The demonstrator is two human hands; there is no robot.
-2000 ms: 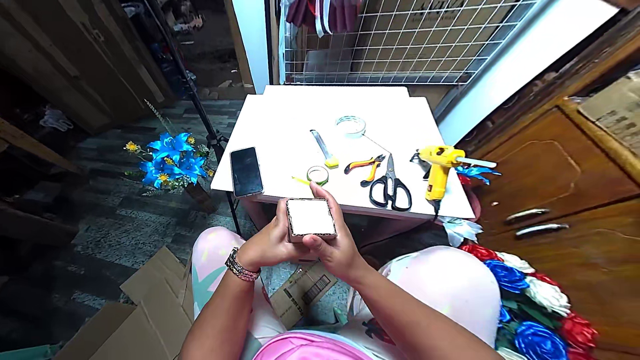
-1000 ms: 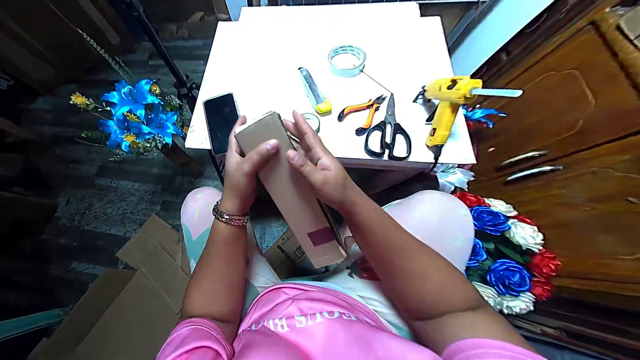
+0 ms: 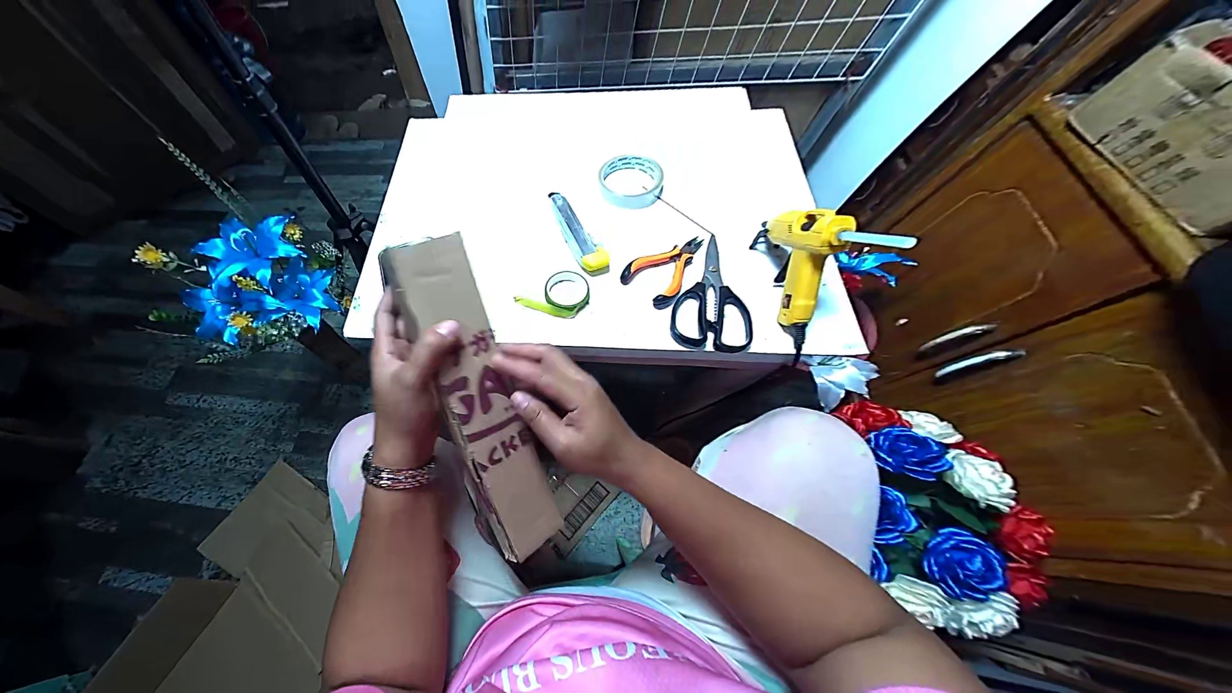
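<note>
A long, narrow cardboard box with dark red printing lies tilted above my lap. My left hand grips its left side, thumb on the upper face. My right hand rests against its right edge near the middle, fingers on the printed face. Beyond the hands, on the white table, are a yellow box cutter, a green tape roll, a larger tape roll, orange-handled pliers, black-handled scissors and a yellow hot glue gun with a glue stick in it.
Blue artificial lilies stand left of the table beside a dark tripod pole. Red, white and blue ribbon roses are at the right, by a wooden cabinet. Cut cardboard lies on the floor at lower left.
The box has been turned; its printed face now shows, where a plainer face with a purple patch showed a second ago. My right hand has moved down along it from near the top end.
</note>
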